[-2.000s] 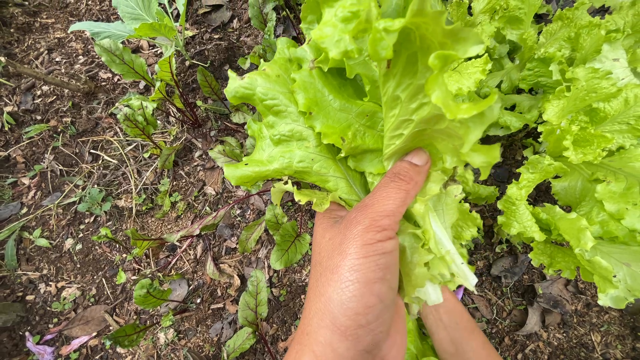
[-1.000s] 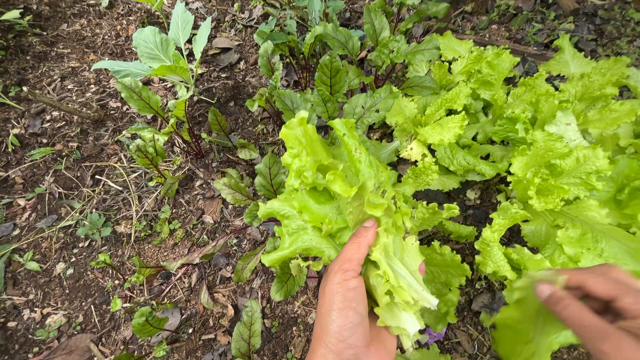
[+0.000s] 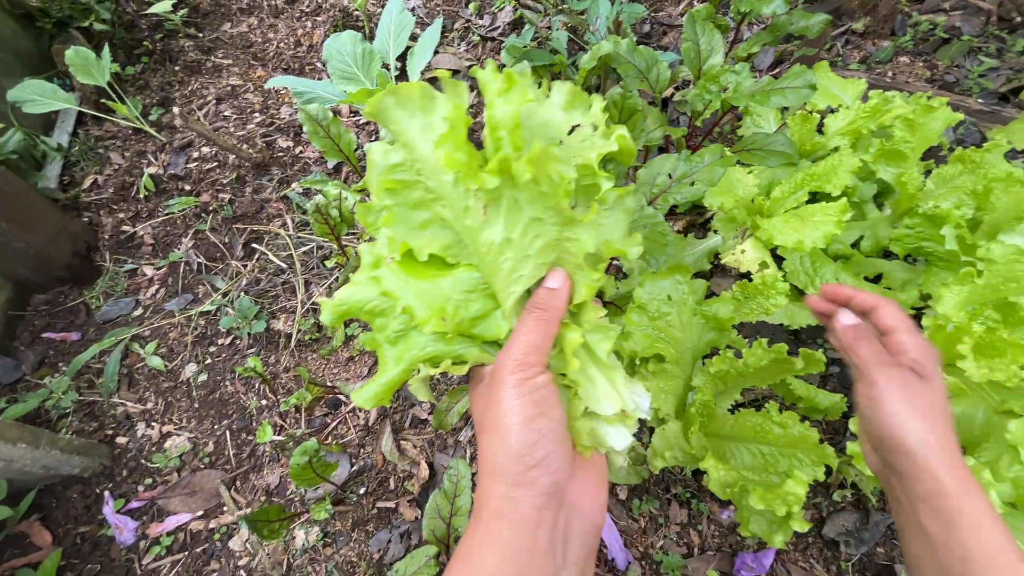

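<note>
My left hand [image 3: 532, 416] is closed around a bunch of picked lettuce leaves [image 3: 488, 232], its thumb pressed across the front leaf. Their pale cut ends point down to the right of the hand. Slightly blurred, my right hand [image 3: 892, 376] is raised over the lettuce plants at the right, its fingers curled loosely and nothing visible in them. Growing lettuce [image 3: 760, 448] with frilled light green leaves stands between the two hands and beyond the right one.
Beet plants with red-veined leaves [image 3: 632, 68] grow behind the bunch, and a blue-green seedling [image 3: 352, 60] stands at the upper left. Dark soil [image 3: 192, 320] carries dry leaves and a purple petal [image 3: 120, 520]. Grey block-like edges [image 3: 48, 452] border the left side.
One second ago my right hand held a lettuce leaf at the lower right; now it shows none. The bunch in my left hand looks fuller and more spread.
</note>
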